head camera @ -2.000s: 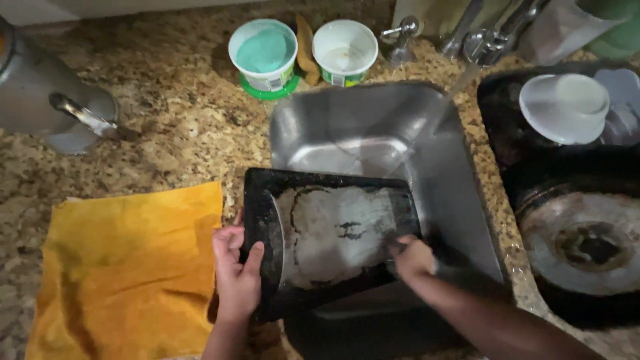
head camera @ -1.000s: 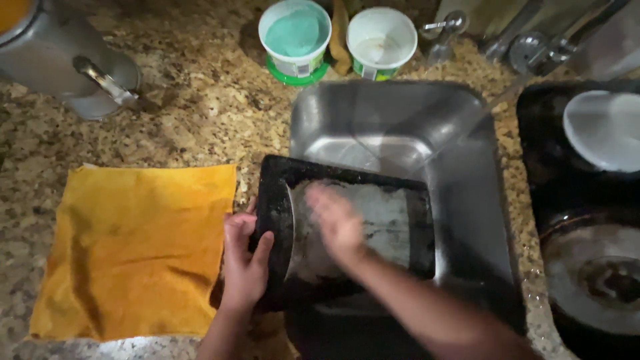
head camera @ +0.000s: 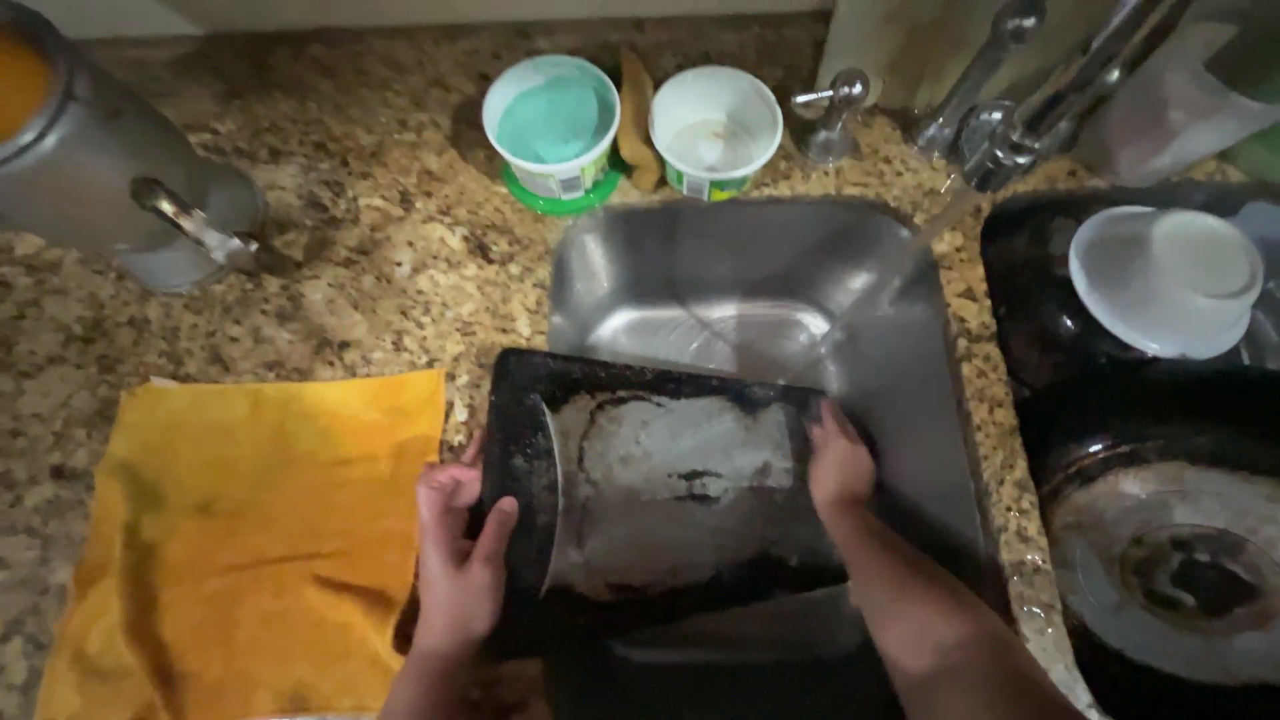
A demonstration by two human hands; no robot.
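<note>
A blackened metal baking pan (head camera: 680, 480) with a worn grey middle lies tilted over the near part of a steel sink basin (head camera: 700, 260). My left hand (head camera: 465, 560) grips its left rim, thumb on top and fingers beneath. My right hand (head camera: 840, 460) is at the pan's right end, its fingers on the upper right corner; whether it holds anything is hidden. Water runs from the chrome faucet (head camera: 990, 165) into the basin. Left of the pan, an orange cloth (head camera: 260, 540) is spread on the granite counter (head camera: 330, 290).
Behind the sink stand a tub of turquoise stuff (head camera: 555, 125) and a white tub (head camera: 716, 130), with a brown object (head camera: 636, 125) between them. A metal pitcher (head camera: 120, 170) is at the left. The right basin holds a white bowl (head camera: 1165, 280) and a large round pan (head camera: 1180, 580).
My right hand has moved from the pan's upper left area to its right end. My left hand has kept its grip on the left rim.
</note>
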